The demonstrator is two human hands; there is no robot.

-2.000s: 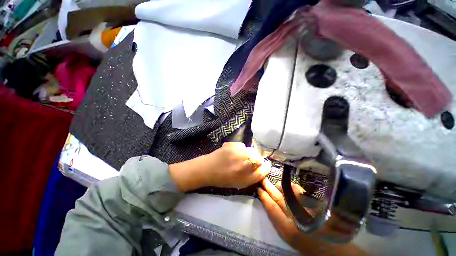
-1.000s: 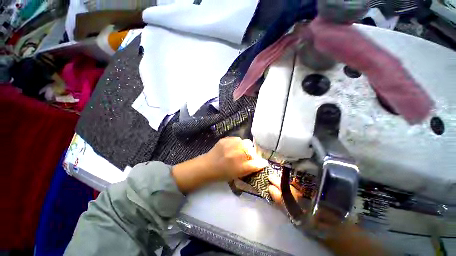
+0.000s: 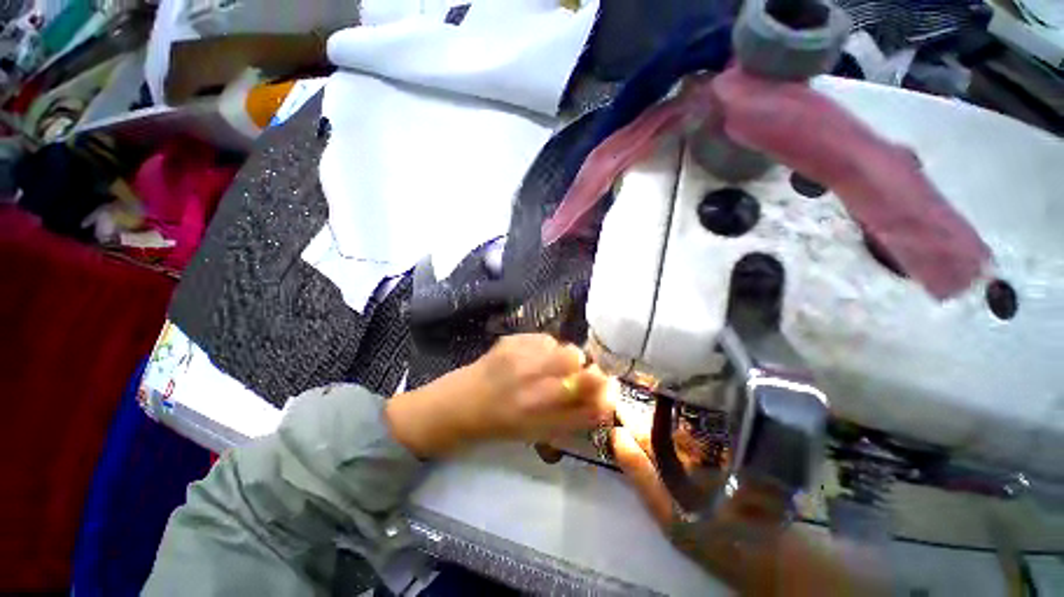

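Dark tweed-like shell fabric (image 3: 263, 257) lies on the table left of the white sewing machine head (image 3: 700, 280), with a white-backed piece (image 3: 420, 152) on top. My left hand (image 3: 525, 391) is closed on the edge of the dark fabric beside the bright lamp spot, just left of the needle area. My right hand (image 3: 653, 484) lies below the head, its fingertips meeting my left hand at the fabric; it is blurred and partly hidden by the shiny metal loop (image 3: 779, 432). The presser foot and needle cannot be made out in the glare.
Pink cloth strip (image 3: 863, 175) hangs over the head. Measuring tape (image 3: 502, 560) runs along the front table edge. A dark red cloth (image 3: 70, 397) hangs at left, below piled scraps (image 3: 175, 192). A dark slotted area (image 3: 910, 466) lies right of the metal loop.
The herringbone fabric between my hands shows less now. My left hand stays by the needle area. My right hand has shifted slightly and its fingers are near my left hand again.
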